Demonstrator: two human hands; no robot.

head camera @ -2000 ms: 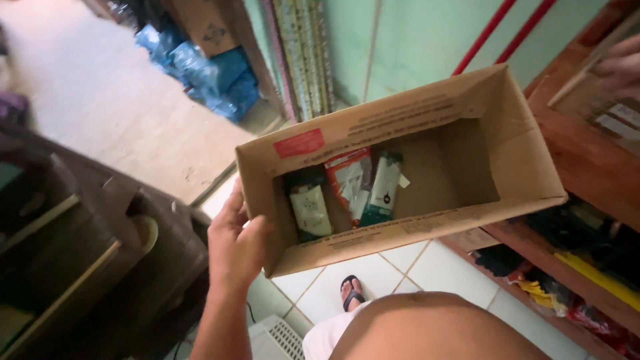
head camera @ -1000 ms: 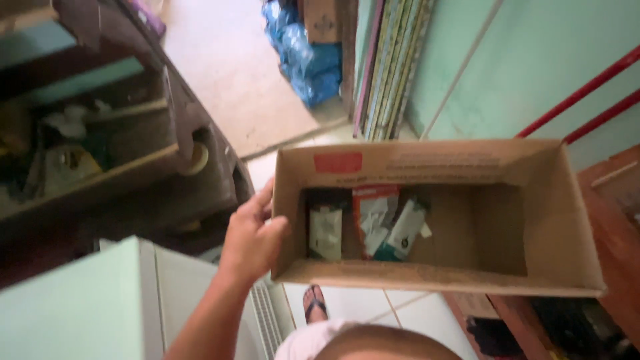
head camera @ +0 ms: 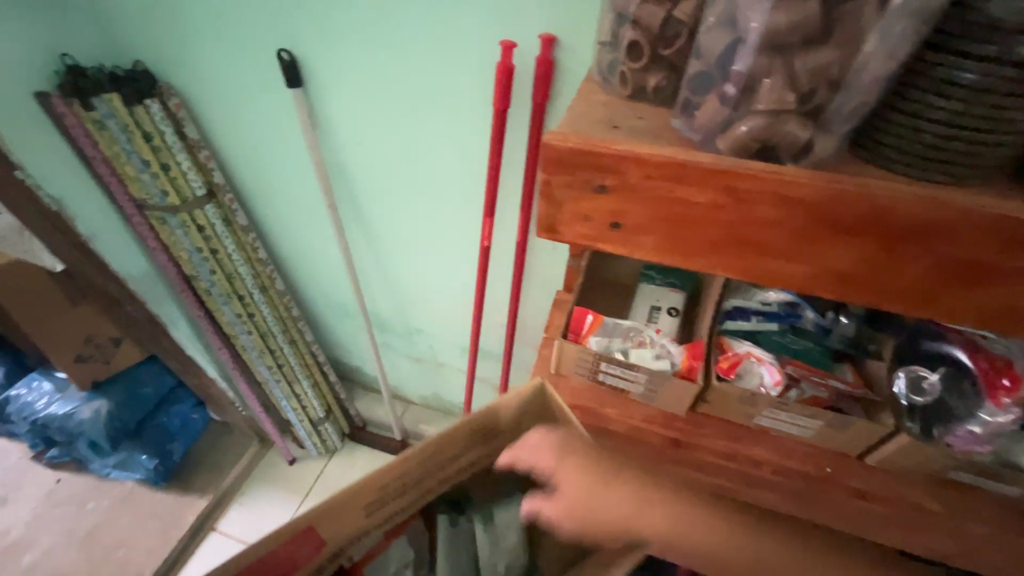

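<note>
My right hand [head camera: 572, 488] reaches over the open cardboard box [head camera: 384, 480], its fingers just inside by the far right corner and blurred. I cannot tell whether it holds anything. Blurred packets [head camera: 480, 532] lie in the box beneath and left of the hand. The box is cut off by the bottom edge, and my left hand is out of view. Beyond my right hand, a cardboard bin [head camera: 628, 380] on the shelf contains a green-and-white box [head camera: 660, 300] and red-and-clear plastic packets [head camera: 632, 340].
The wooden shelf [head camera: 768, 232] bears bags of brown pipe fittings [head camera: 768, 88] and a dark ribbed coil [head camera: 944, 96]. Red poles [head camera: 488, 224], a white pole [head camera: 344, 240] and bundled patterned poles [head camera: 208, 240] lean on the green wall. Blue plastic [head camera: 104, 416] lies left.
The view has swung toward the wall and shelf. My right hand has come over the box. My left hand, on the box's left end earlier, is out of view.
</note>
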